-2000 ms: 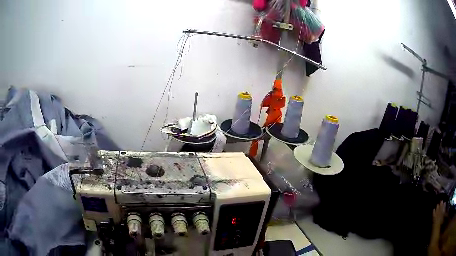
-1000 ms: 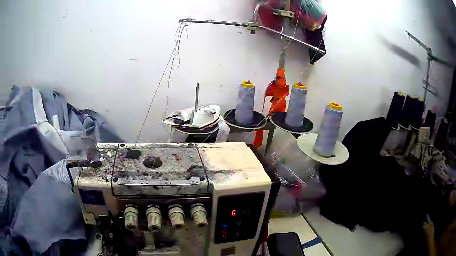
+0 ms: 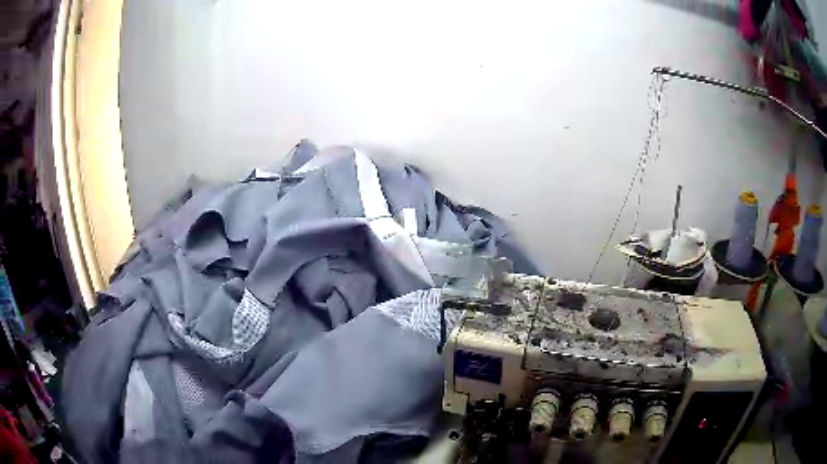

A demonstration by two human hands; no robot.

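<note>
A large heap of grey-blue garment pieces (image 3: 345, 362) lies left of the overlock machine (image 3: 580, 335), with checked parts and white bands showing in it. The machine has a cream, lint-covered top, four pale tension knobs in a row and a dark panel with red digits. The dark needle area (image 3: 485, 430) is at its lower left, partly cut off by the bottom edge. A small blurred pale patch shows beside it at the bottom edge; I cannot tell whether it is a hand. No hand is clearly in view.
Pale thread cones (image 3: 744, 231) and a dish of white scraps (image 3: 666, 254) stand behind the machine. A thin thread arm (image 3: 712, 82) hangs threads above. An orange cloth (image 3: 784, 213) hangs at the right. A bright door frame (image 3: 95, 154) is at the left, with dark clutter beyond.
The view has turned left. The machine and cones now sit further right, and the whole cloth heap and door frame have come into view. The black cloth at the right is mostly out of view.
</note>
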